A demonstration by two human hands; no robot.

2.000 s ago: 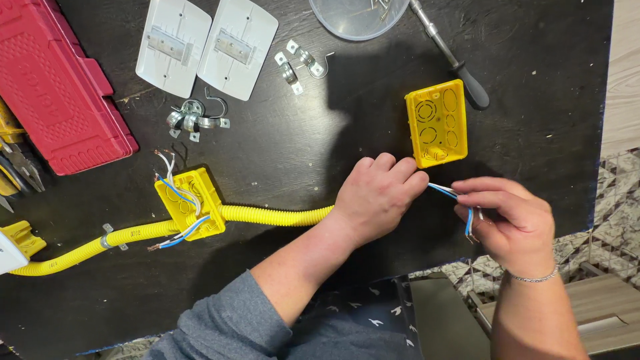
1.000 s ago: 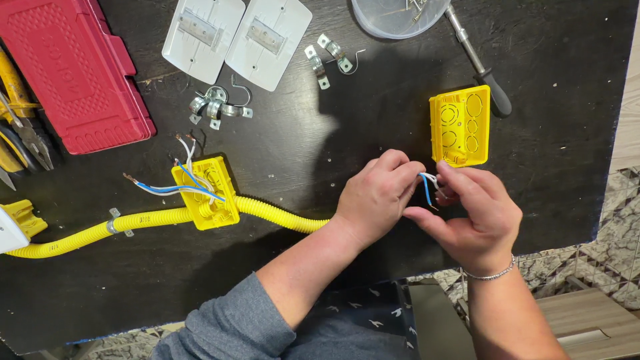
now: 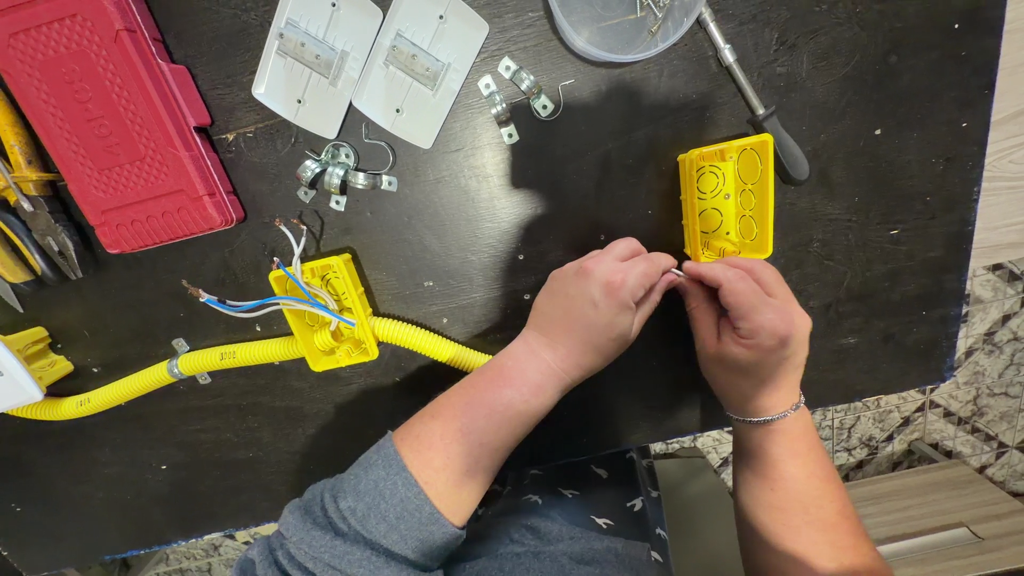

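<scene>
Between the fingertips of my left hand [image 3: 604,308] and my right hand [image 3: 740,328], a short piece of white wire [image 3: 678,273] shows; both hands pinch it. Just above them a yellow plastic electrical box [image 3: 727,198] lies with its inside facing up. A second yellow box [image 3: 324,312] sits to the left, with white and blue wires [image 3: 264,303] coming out of it, their copper ends bare. Yellow corrugated conduit [image 3: 428,342] runs from its right side under my left forearm. More conduit [image 3: 240,354] goes left through a metal clamp [image 3: 178,361] to a white and yellow piece [image 3: 28,368].
Across the top of the black table lie a red plastic case [image 3: 108,120], two white cover plates [image 3: 316,64], metal pipe clamps [image 3: 340,170], a clear tub of screws [image 3: 624,36] and a black-handled screwdriver [image 3: 780,148]. Yellow-handled pliers [image 3: 48,232] lie at the left edge.
My fingertips have come close together around the wire; the blue wire seen between my hands earlier no longer shows. The view has shifted slightly.
</scene>
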